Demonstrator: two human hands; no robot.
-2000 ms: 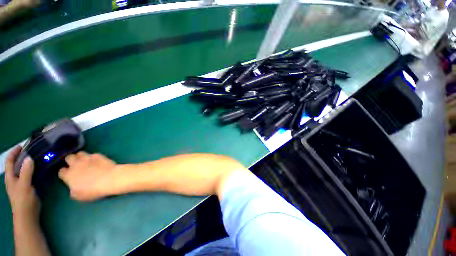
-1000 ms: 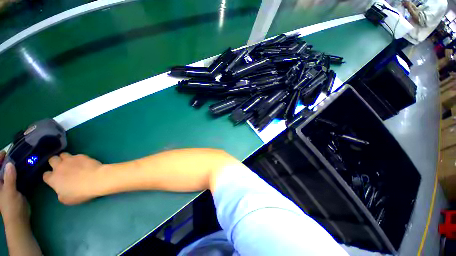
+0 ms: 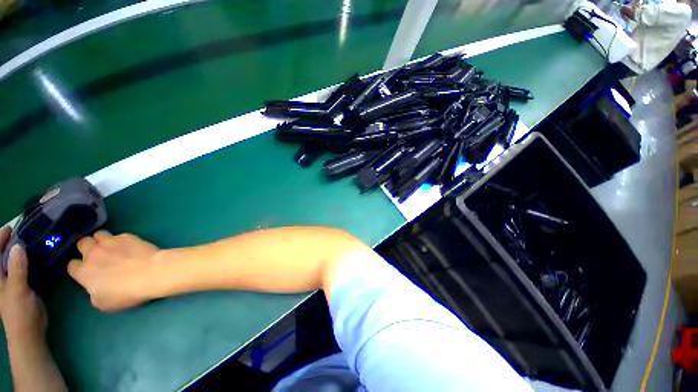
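The grey display unit (image 3: 65, 210) stands on the green mat at the far left, with blue lit digits on its front. My left hand (image 3: 17, 287) grips its left side, partly cut off by the picture's left edge. My right hand (image 3: 115, 269) is at its right front, fingers curled against or near the unit's lower side. The fingertips are hidden, so I cannot tell if they hold something.
A pile of glossy black handles (image 3: 406, 122) lies on a white sheet (image 3: 417, 205) at mid right. A black bin (image 3: 481, 187) with dark parts stands beside the bench, another black box (image 3: 605, 142) beyond it. A person (image 3: 658, 31) is at the far right.
The view has shifted since two seconds ago, so the unit and hands sit further left. Both hands keep about the same place at the unit.
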